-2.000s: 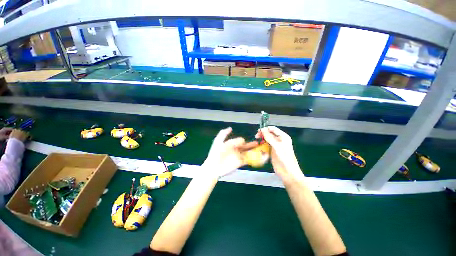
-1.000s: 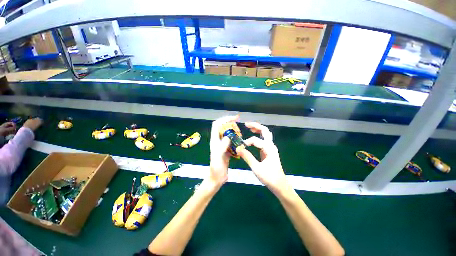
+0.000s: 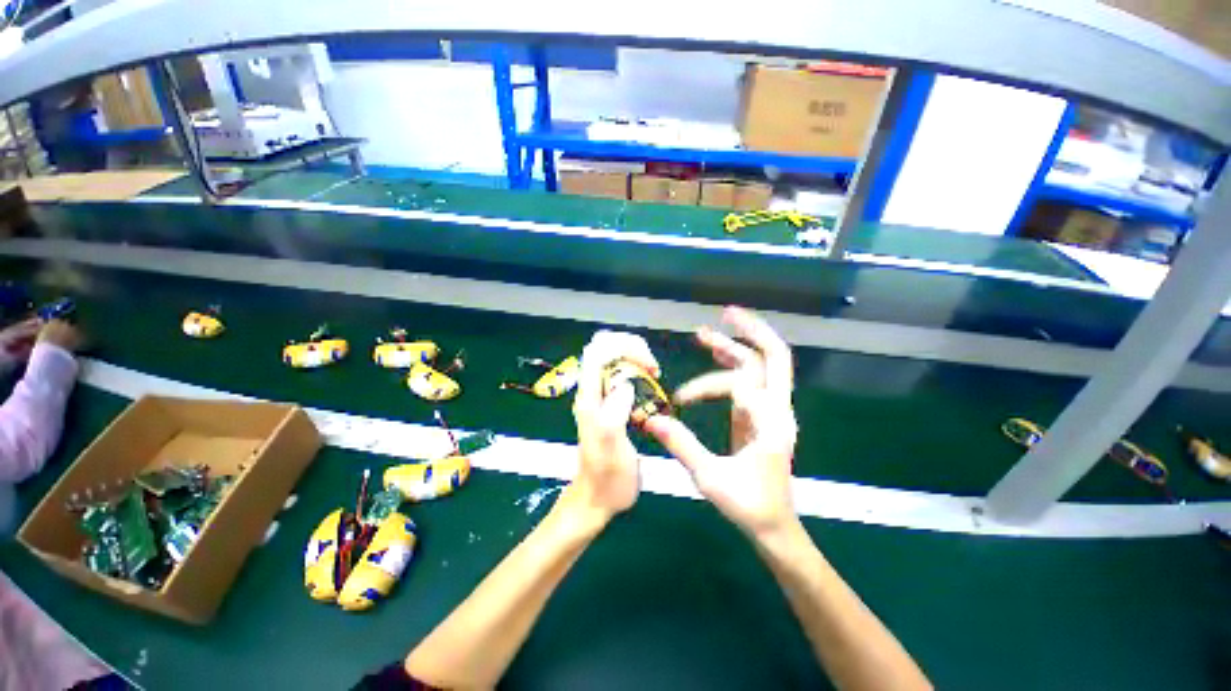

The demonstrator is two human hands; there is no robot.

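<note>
A yellow housing shell [image 3: 632, 374] is held in my left hand [image 3: 605, 439], above the pale rail in the middle of the view. Its open side shows dark parts inside; the circuit board cannot be made out clearly. My right hand [image 3: 756, 446] is at the shell's right side, its thumb at the lower edge and its other fingers raised and spread. Whether the thumb presses on the shell or a part inside is too blurred to tell.
A carton [image 3: 257, 506] of green boards stands at left. Beside it lie a wired yellow unit [image 3: 427, 477] and two grouped shells [image 3: 377, 559]. More units [image 3: 315, 354] lie on the conveyor [image 3: 864, 392]. A grey post [image 3: 1120, 365] stands at right. Another person's sleeve [image 3: 41, 412] shows at far left.
The units on the conveyor have shifted right. Since the first frame, the board that stood up at my right hand is no longer seen there. My right fingers have spread away from the shell.
</note>
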